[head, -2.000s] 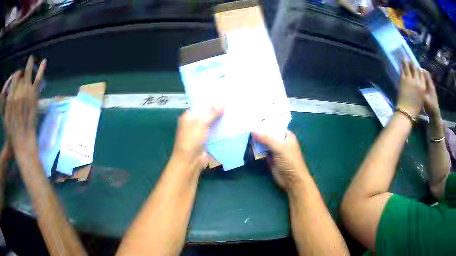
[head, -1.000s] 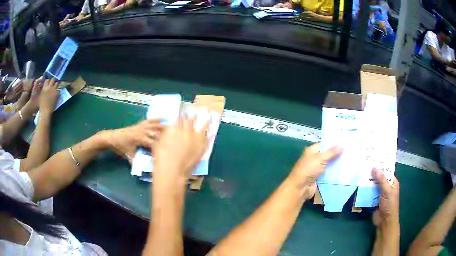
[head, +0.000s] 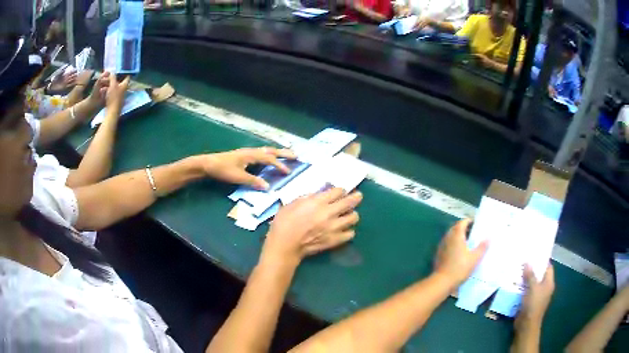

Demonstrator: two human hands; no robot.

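Note:
My left hand (head: 459,254) and my right hand (head: 537,293) hold a flat, white and pale blue folding carton blank (head: 512,238) at the right, over the green bench. My left hand grips its left edge with the thumb on the face. My right hand grips its lower right side. Brown flaps show at the blank's top end and pale blue notched flaps at its lower end. My fingers behind the blank are hidden.
A neighbour in white at the left has both hands at carton blanks (head: 338,172) on the bench (head: 207,196). Further left, another person holds up a blank (head: 125,43). A whitish marked strip (head: 396,183) edges the bench; a metal post (head: 586,89) stands right. People sit across the line.
The view has swung left, so my hands and the blank sit further right in the picture. The neighbour's hands have moved apart, uncovering a blank with a dark panel. My hold on the blank continues.

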